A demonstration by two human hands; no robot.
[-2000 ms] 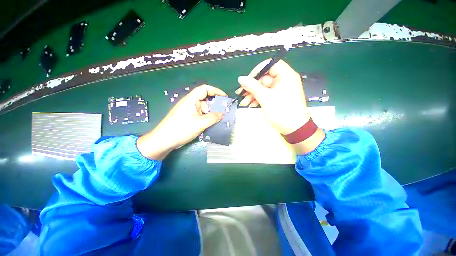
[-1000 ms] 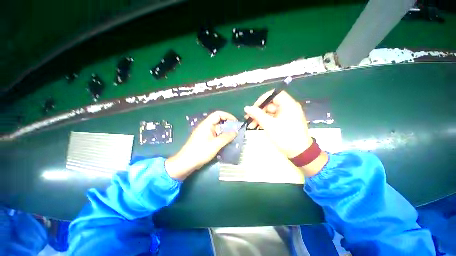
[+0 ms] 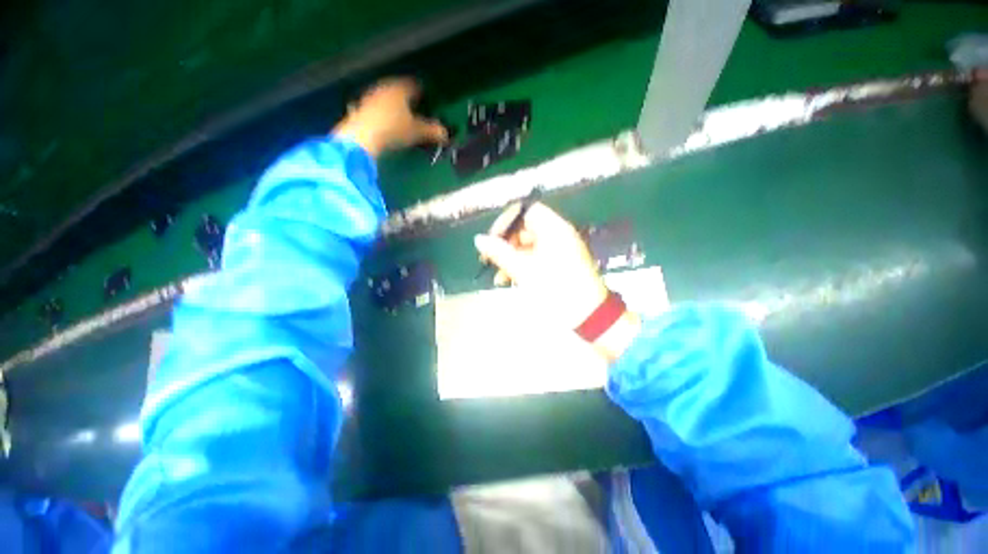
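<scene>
My left hand (image 3: 392, 117) is blurred and reaches over the rail above the green belt, its fingers beside dark boards (image 3: 493, 139); whether it touches or holds one is unclear. My right hand (image 3: 547, 260), with a red wristband, holds dark tweezers (image 3: 525, 214) over the upper part of a bright sticker sheet (image 3: 515, 352). A dark board (image 3: 401, 286) lies on the bench left of the sheet's top corner. Another dark board (image 3: 615, 242) lies beyond the sheet, partly hidden by my right hand.
A chipped white rail (image 3: 563, 170) and slanting grey post (image 3: 693, 70) divide bench from belt. More dark boards (image 3: 210, 236) lie on the belt at left, a larger dark unit (image 3: 823, 13) at upper right. Another person's hand (image 3: 979, 100) is at the right edge, near clear plastic (image 3: 967, 52).
My left hand has left the board it held over the sheet and moved up over the belt. That board no longer shows there. My right hand still holds the tweezers. The view has shifted.
</scene>
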